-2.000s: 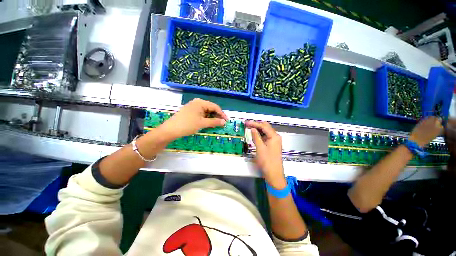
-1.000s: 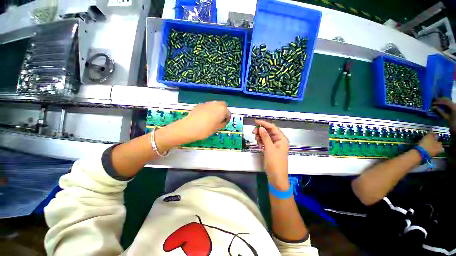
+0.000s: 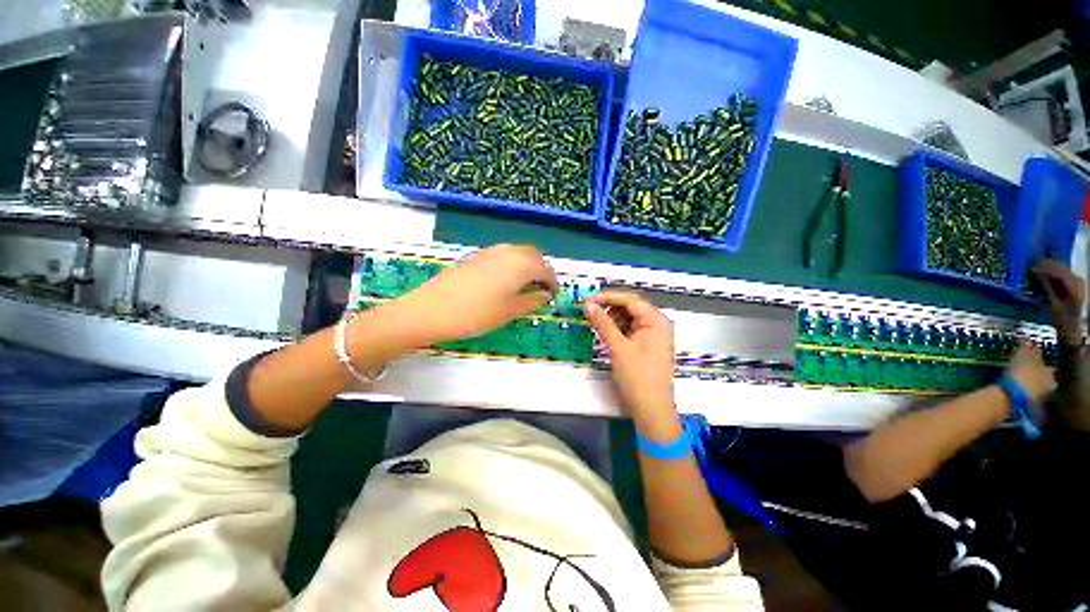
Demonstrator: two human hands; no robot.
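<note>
The green circuit board panel [image 3: 508,340] lies in the rail before me, with small parts standing on it. My left hand [image 3: 508,287] is over the panel's upper row, fingers curled down and close together. A dark spot shows at its fingertips, too small to name. My right hand [image 3: 636,341] is at the panel's right end, thumb and fingers nearly together at the board's edge. Whether either hand holds a part cannot be made out. Capacitors [image 3: 508,132] fill the wide blue bin [image 3: 500,210], and more lie in the taller blue bin [image 3: 705,54].
Green-handled cutters [image 3: 827,227] lie on the dark green mat. Another panel [image 3: 891,368] sits in the rail to the right, by another worker's hand [image 3: 1026,368]. Two more blue bins [image 3: 914,221] stand there. A shiny stack [image 3: 108,120] and a dark ring [image 3: 231,138] are at left.
My right hand has moved from over the rail gap back left to the panel's end. My left hand stays over the panel. The other worker's hand has moved from the bin to the right panel.
</note>
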